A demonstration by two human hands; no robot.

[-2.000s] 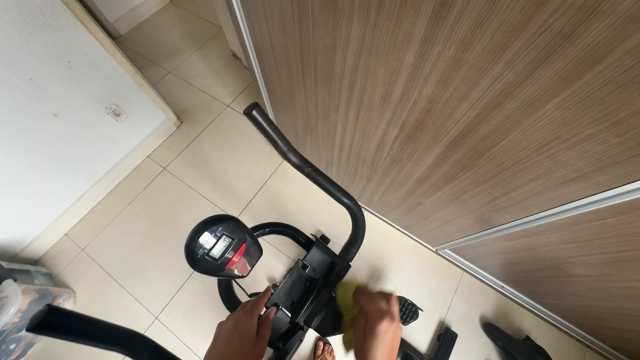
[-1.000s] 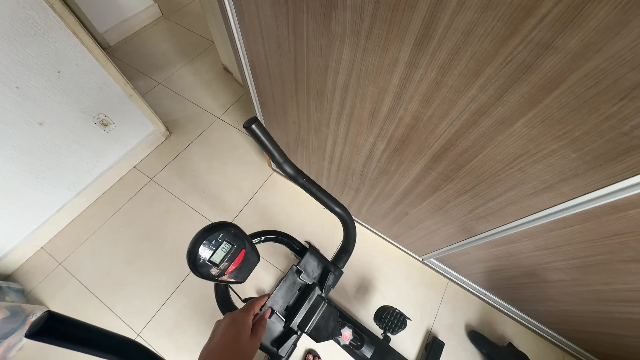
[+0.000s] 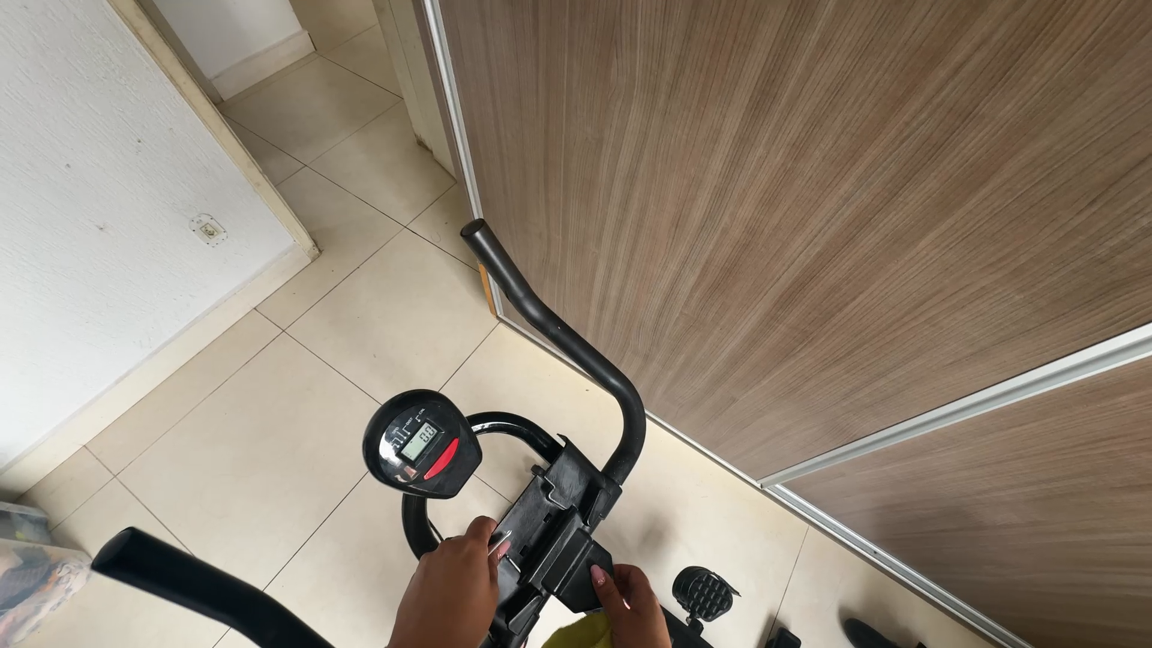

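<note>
The black handlebar (image 3: pixel 562 333) of an exercise bike rises at the centre, its other grip (image 3: pixel 193 576) at lower left. A round console (image 3: pixel 423 444) with a small display and a red button sits in front of a black plastic holder (image 3: pixel 549 513). My left hand (image 3: pixel 454 585) is at the holder's left side, fingers bent on its edge by a thin metal clip. With its thumb on the black part beside the holder, my right hand (image 3: pixel 630 603) holds a yellow-green cloth (image 3: pixel 580 632), mostly cut off by the lower frame edge.
Wood-grain sliding doors (image 3: pixel 810 225) stand close on the right. A bike pedal (image 3: pixel 705 594) and a dark shoe (image 3: pixel 866 633) show at lower right. Transparent containers (image 3: pixel 40 576) stand on the tiled floor (image 3: pixel 216 432) at lower left, near a white wall (image 3: pixel 117 225).
The right hand with the cloth was over the bike two seconds ago, out of sight one second ago, and is back beside the holder now. The left hand stays at the holder.
</note>
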